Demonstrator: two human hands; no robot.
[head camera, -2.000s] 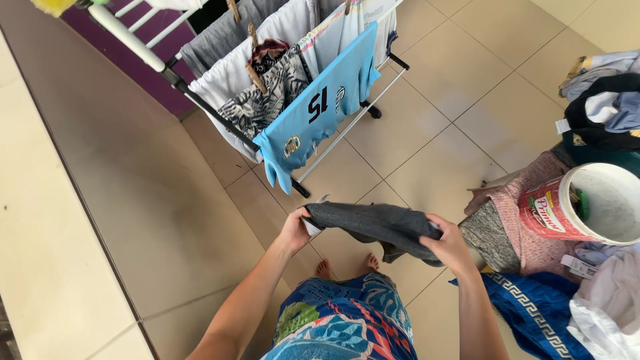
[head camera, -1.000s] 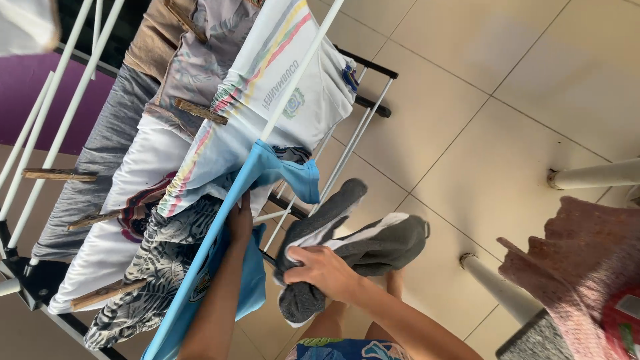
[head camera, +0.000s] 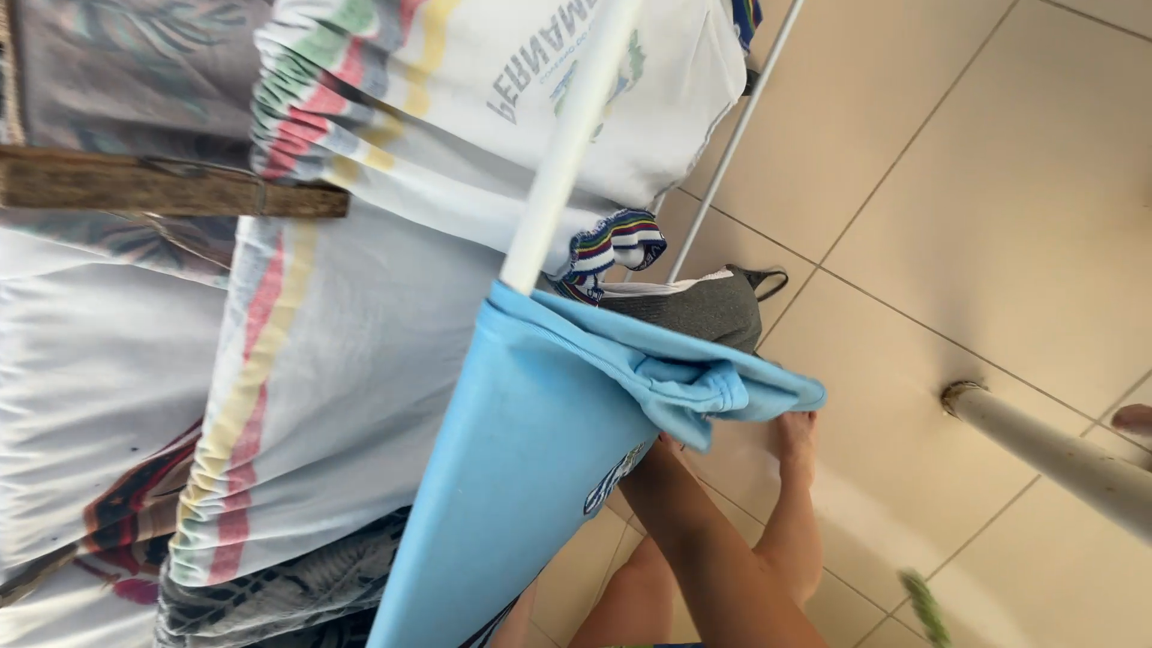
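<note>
A light blue shirt (head camera: 504, 450) hangs over a white rail (head camera: 571, 135) of the drying rack. Behind its sleeve shows part of a dark grey garment (head camera: 693, 310) with a thin strap. My right forearm reaches up beneath the blue shirt; most of the right hand is hidden behind the cloth, with only a bit of finger showing, so its grip does not show. My left hand is out of sight. A white shirt (head camera: 351, 324) with coloured stripes hangs to the left of the blue one.
A wooden clothespin (head camera: 171, 184) clips cloth at the upper left. More garments, one black and white patterned (head camera: 297, 576), hang at the left. A pale pole (head camera: 1053, 459) stands on the tiled floor (head camera: 972, 216) at the right. My bare foot (head camera: 796, 432) shows below the blue sleeve.
The view has come much closer to the rack. The dark grey garment, held stretched between both hands at first, then in my right hand, is now partly behind the blue shirt.
</note>
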